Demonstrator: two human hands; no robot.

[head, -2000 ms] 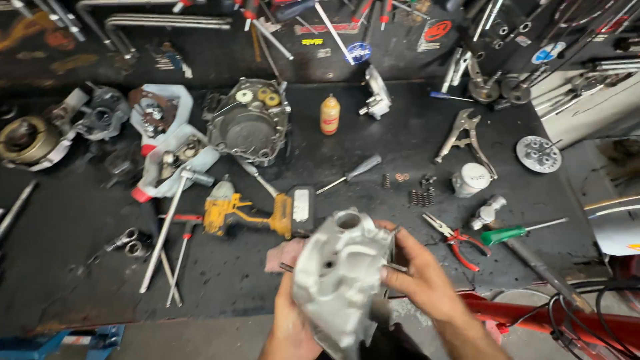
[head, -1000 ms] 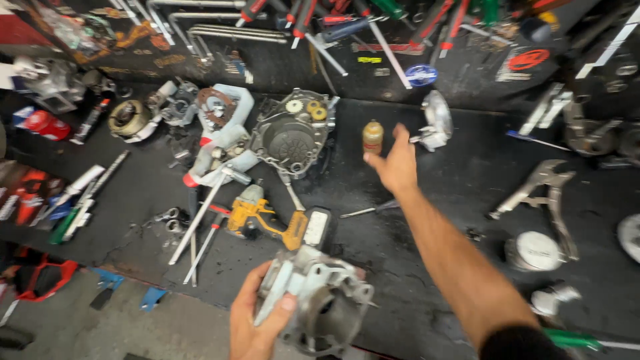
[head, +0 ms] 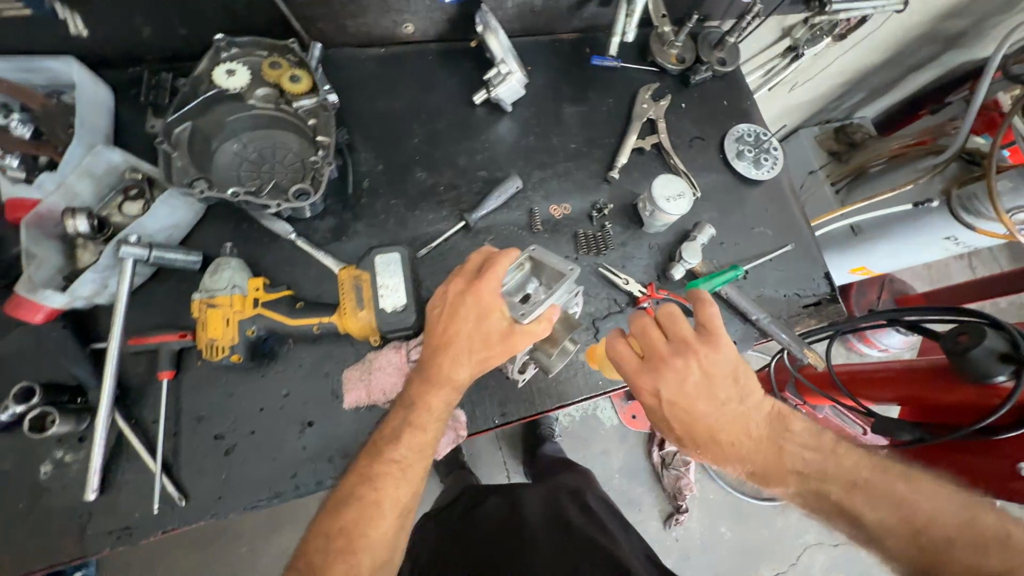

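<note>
My left hand (head: pixel 480 320) grips a cast-metal engine cylinder (head: pixel 546 288) near the bench's front edge, its rectangular opening facing up and its round liner pointing down toward me. Just right of it, my right hand (head: pixel 688 376) is closed around a small yellowish bottle (head: pixel 608 359), mostly hidden by the fingers, with its tip toward the cylinder. Behind the right hand lie red-handled pliers (head: pixel 652 294) and a green-handled screwdriver (head: pixel 716 279). Small springs (head: pixel 594 241) and copper washers (head: pixel 560 210) rest beyond the cylinder. A pink rag (head: pixel 380 374) lies beside my left wrist.
A yellow cordless impact wrench (head: pixel 280 312) lies left, below an engine cover (head: pixel 256 136). Cut plastic containers (head: pixel 96 216) of parts stand at far left. A piston (head: pixel 666 202), locking pliers (head: pixel 646 132) and a hammer (head: pixel 752 308) are at right. Black cables (head: pixel 920 320) hang off the right side.
My right hand, reaching toward the bottle at the back of the bench a second ago, now holds it beside the cylinder. The cylinder has been turned in my left hand. The view has shifted strongly.
</note>
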